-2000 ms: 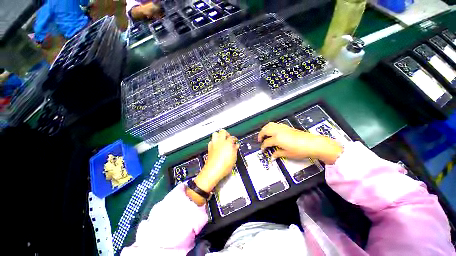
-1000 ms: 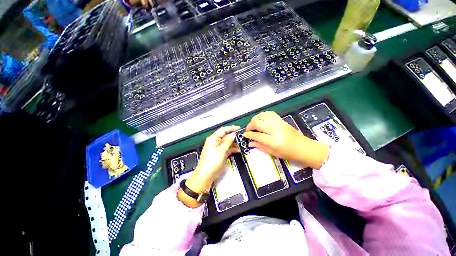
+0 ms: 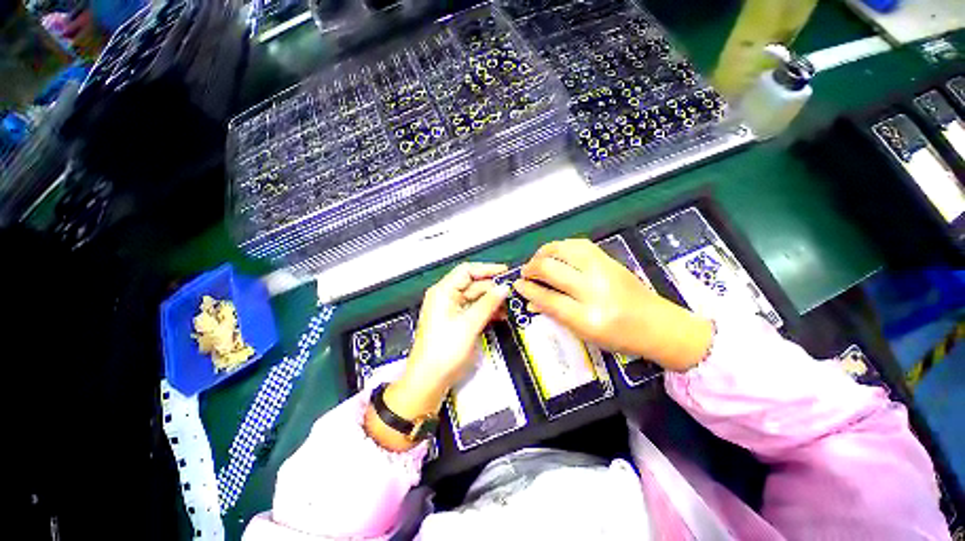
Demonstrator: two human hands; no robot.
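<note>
A phone back cover (image 3: 560, 365) with a white area and dark ringed camera end lies in the middle of the black foam tray (image 3: 481, 456). My left hand (image 3: 457, 317) and my right hand (image 3: 593, 296) meet at its camera end, fingers pinched close together. A small dark part shows between the fingertips; whether both hands grip it is hidden. Another cover (image 3: 489, 399) lies under my left wrist side. A cover (image 3: 707, 269) at the right has small black ringed parts on its white area.
Stacked clear blister trays (image 3: 402, 137) of ringed parts stand behind. A blue bin (image 3: 257, 317) with tan scraps and dotted strips (image 3: 265, 412) lie at left. A white bottle (image 3: 778, 97) and yellow post (image 3: 764, 42) stand at back right. Another cover tray is at far right.
Two seconds ago my right hand was over the middle cover's white area; it has moved to the camera end, beside my left fingertips. The black ringed parts there have left the white area.
</note>
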